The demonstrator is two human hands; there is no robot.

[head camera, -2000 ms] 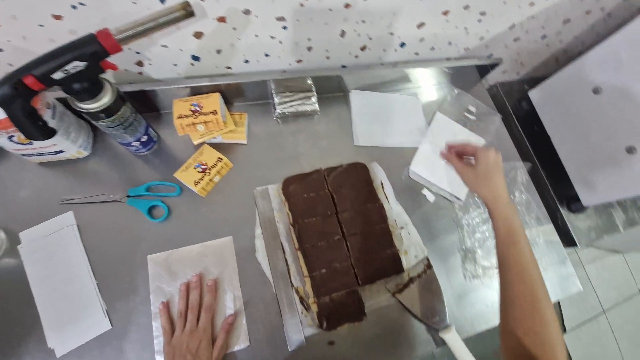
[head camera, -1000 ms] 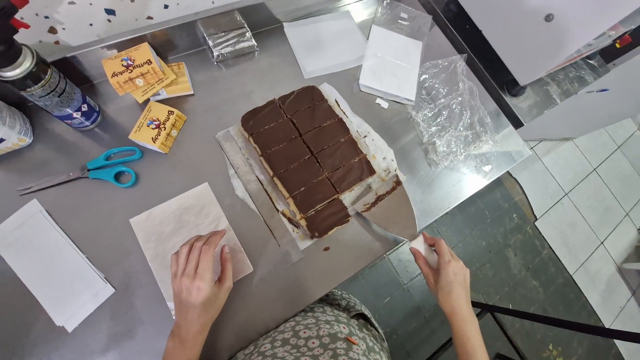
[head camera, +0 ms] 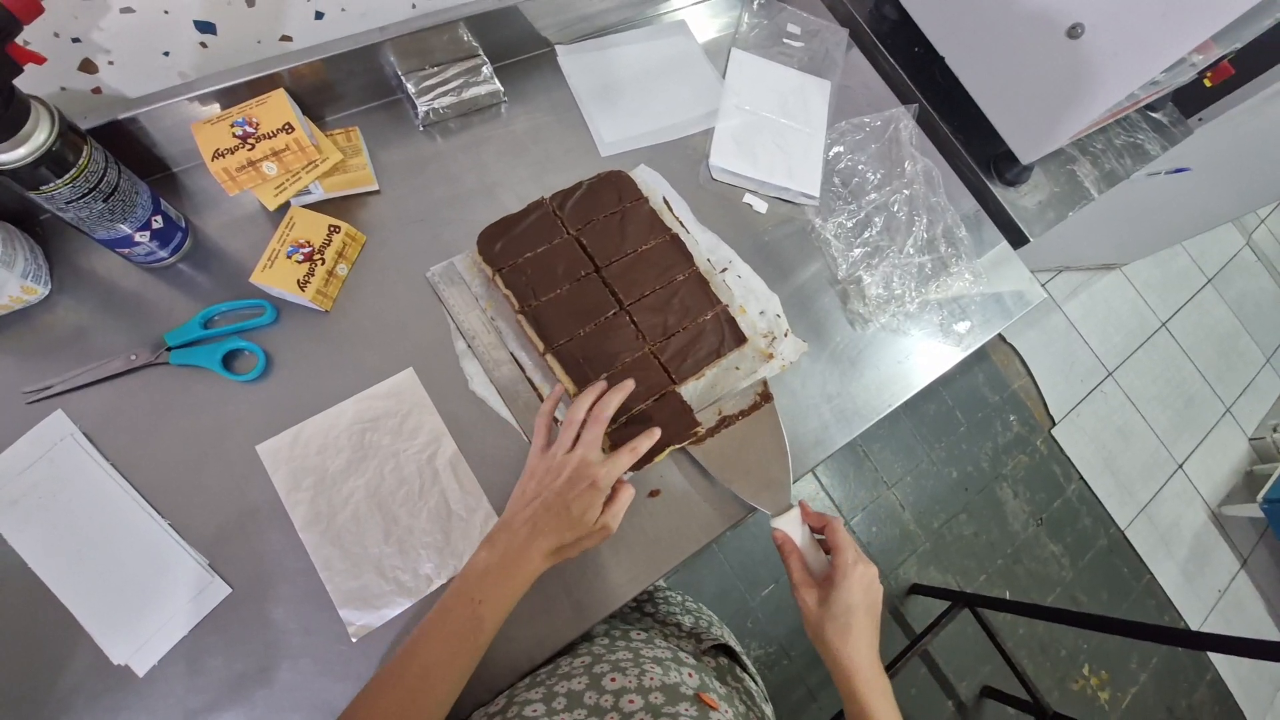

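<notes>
A chocolate-topped slab [head camera: 620, 290], scored into rectangular bars, lies on white paper [head camera: 770, 330]. My left hand [head camera: 580, 475] rests with spread fingertips on its near end, over the last bar. In my right hand [head camera: 835, 580] is the white handle of a wide metal spatula [head camera: 755, 450]; its blade, smeared with chocolate, reaches beside the slab's near corner. A metal ruler [head camera: 485, 335] lies along the slab's left side. Left of my left hand is a sheet of wrapping paper [head camera: 375, 500].
Scissors [head camera: 215, 340], Butterscotchy cartons [head camera: 310, 255], a torch canister [head camera: 110, 200] and cut paper [head camera: 100, 545] lie at left. Behind are a foil-wrapped block [head camera: 450, 80] and white sheets [head camera: 640, 85]; crumpled clear plastic [head camera: 885, 220] lies right. The steel table edge [head camera: 900, 390] runs close to the spatula.
My right hand has left the white sheets at the back right and taken hold of the spatula handle. My left hand has moved right, from the wrapping paper onto the slab.
</notes>
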